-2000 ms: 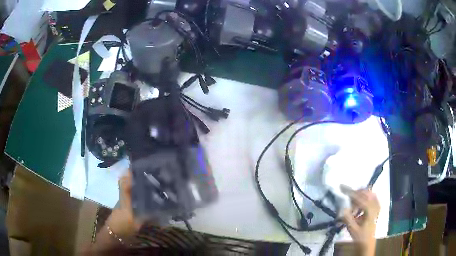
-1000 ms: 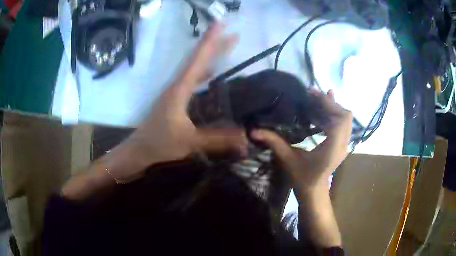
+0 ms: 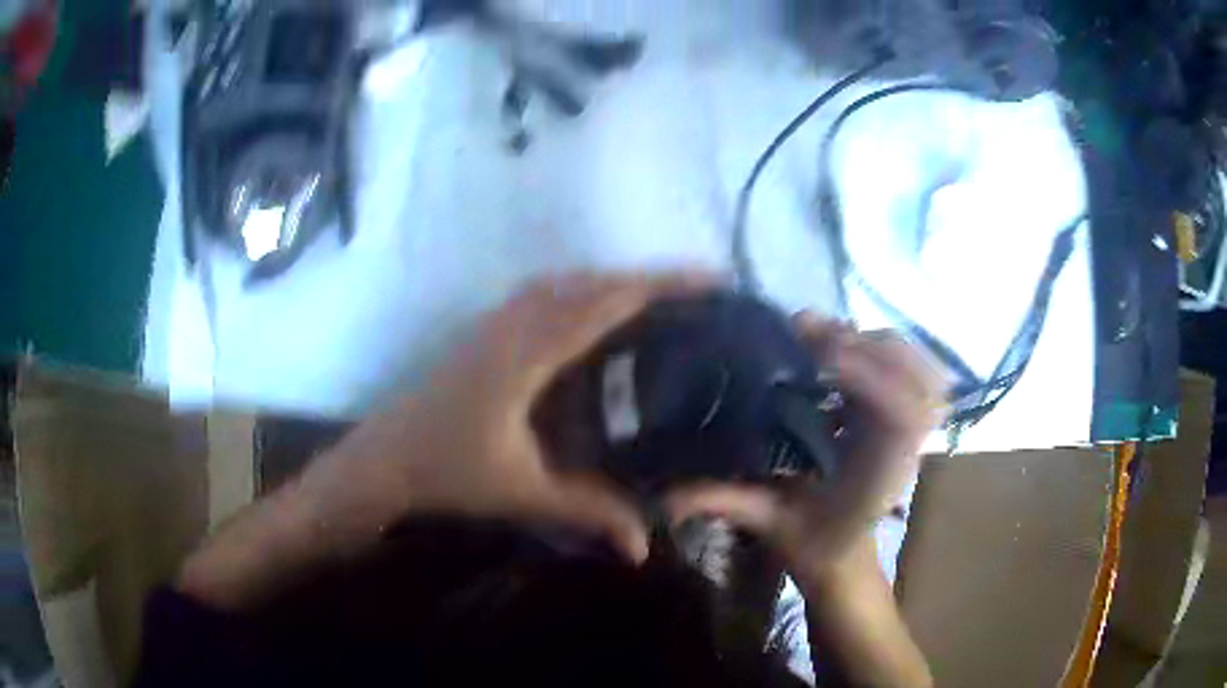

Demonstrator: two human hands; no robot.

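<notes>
A dark PTZ security camera (image 3: 700, 383) is held between my two hands at the near edge of the white sheet, close to my body. It is blurred, with a small light label on its left part. My left hand (image 3: 538, 403) wraps its left side, fingers over the top and thumb below. My right hand (image 3: 861, 430) grips its right side, with the thumb at the lower front. The camera's underside and any cable end there are hidden.
Another PTZ camera (image 3: 269, 148) lies on the white sheet (image 3: 458, 229) at the upper left. Black cable plugs (image 3: 559, 67) lie at the top. Black cables (image 3: 1029, 323) loop at the right around a white lump (image 3: 962, 215). Brown cartons (image 3: 1009, 565) stand below the bench edge.
The camera in my hands, at the left two seconds ago, has come to the near centre. My left hand, lifted off it a second ago, has closed around it. My right hand has left the cables.
</notes>
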